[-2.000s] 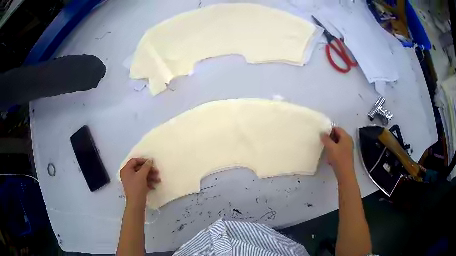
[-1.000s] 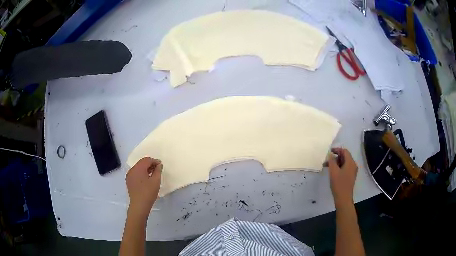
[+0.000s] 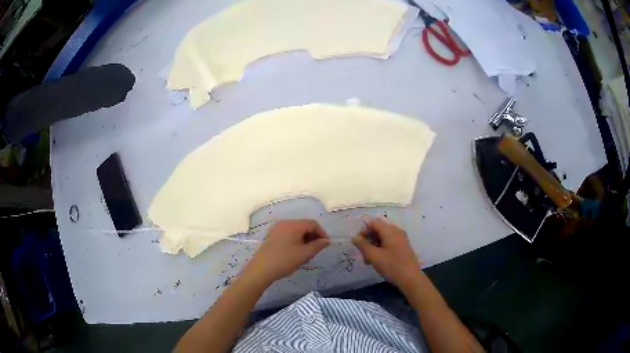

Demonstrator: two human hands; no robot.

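A cream panel (image 3: 297, 155) lies flat in front of me, its notched edge towards me and its left lower corner rumpled. A thin white strip (image 3: 242, 240) runs from the left, across the phone, to my hands. My left hand (image 3: 293, 247) pinches the strip below the panel's notch. My right hand (image 3: 388, 249) pinches it a little further right, with a short stretch between the hands. A tiny thing shows at the right fingertips, too small to tell. Neither hand touches the panel.
More cream panels (image 3: 290, 31) lie at the back. Red-handled scissors (image 3: 442, 43) and white paper (image 3: 494, 41) are upper right. An iron (image 3: 518, 186) and silver clip (image 3: 508, 117) are at right. A phone (image 3: 119, 193) and dark grey pad (image 3: 72, 98) are at left.
Both hands have left the panel's lower corners and come together below it, now with the white strip between them. The panel's left lower corner has become rumpled. The camera view has shifted.
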